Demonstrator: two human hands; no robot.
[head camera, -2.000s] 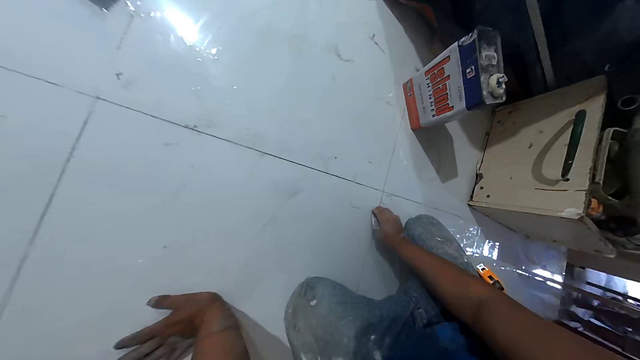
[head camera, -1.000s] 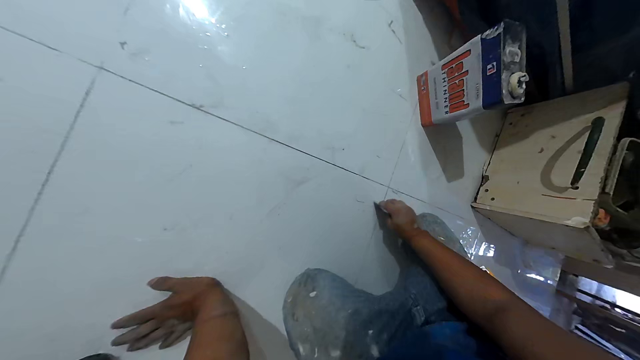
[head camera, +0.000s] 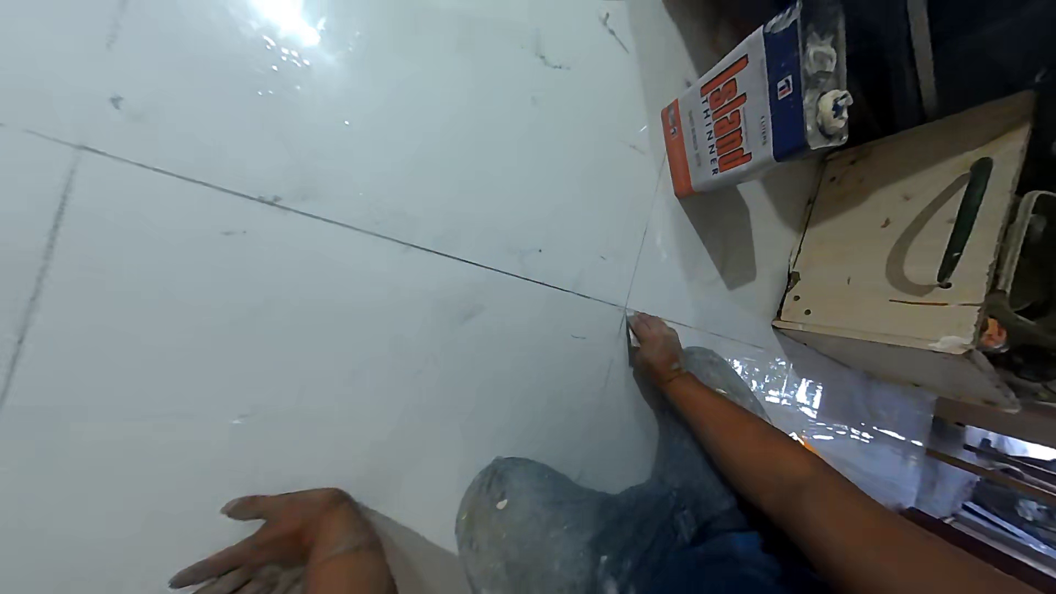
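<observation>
My right hand (head camera: 657, 346) holds a small thin tool with a dark flat edge (head camera: 631, 340), seen edge-on; its exact kind cannot be told. The tool's tip touches the glossy white tiled floor (head camera: 371, 346) where two tile joints cross. A long dark joint line (head camera: 445, 255) runs from there up to the left. At the lower left, my left hand (head camera: 276, 532) is held with its fingers spread and nothing in it, its lower part cut off by the frame edge. My knees, in paint-marked blue jeans (head camera: 528, 520), are between the two hands.
A rectangular can of thinner (head camera: 726, 115) with a smeared white cap stands on the floor at the upper right. Beside it is a pale wooden box (head camera: 907, 239) with a dark green handle. Dark cloth lies behind them. Reflective floor and wooden pieces (head camera: 998, 478) show at the lower right.
My right hand has moved slightly, and the tool's tip now lies at the joint crossing. An orange tool beside my right forearm has become mostly hidden. The left hand remains spread.
</observation>
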